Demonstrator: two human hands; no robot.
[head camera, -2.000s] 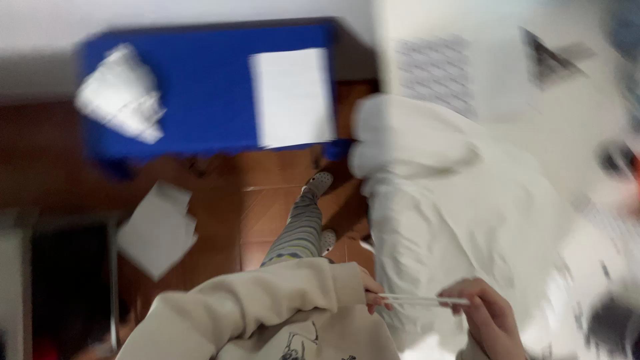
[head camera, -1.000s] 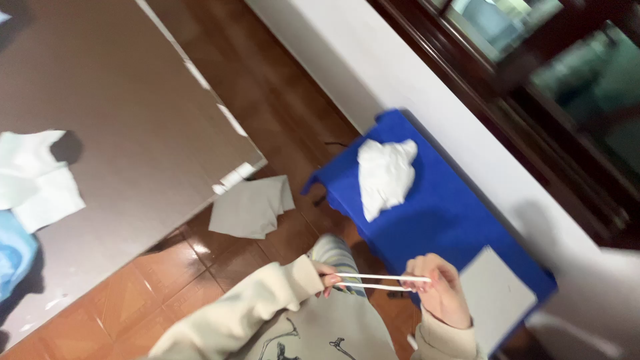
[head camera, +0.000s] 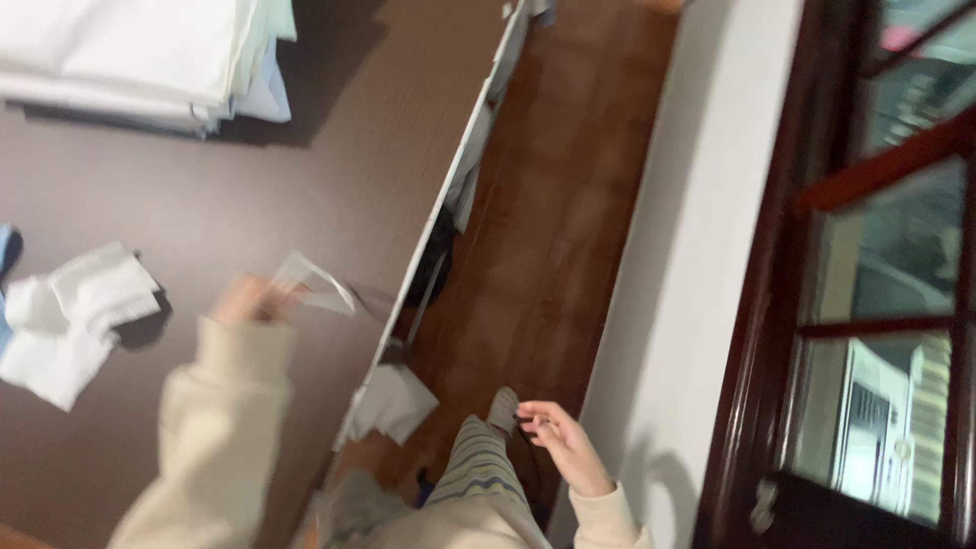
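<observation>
My left hand (head camera: 255, 297) reaches out over the brown table (head camera: 328, 191) at the left, blurred by motion. Its fingers are closed on a thin white strip (head camera: 324, 290), which forms a loop to the right of the fingers, above the tabletop. Lower right of centre, my right hand (head camera: 560, 442) is raised over the floor beside my legs, fingers loosely bent and apart, holding nothing. White cloth pieces (head camera: 84, 313) lie on the table left of my left hand.
A thick stack of white and pale fabric (head camera: 130, 61) lies on the table at the upper left. White cloth (head camera: 393, 400) is by the table's lower edge. A tiled floor strip (head camera: 534, 252) runs between the table and a white wall (head camera: 679, 244); a dark wood-framed window (head camera: 877, 328) is at the right.
The white strip was stretched between both hands; now my right hand has let go and my left hand carries it over the table. The view has turned away from the blue surface.
</observation>
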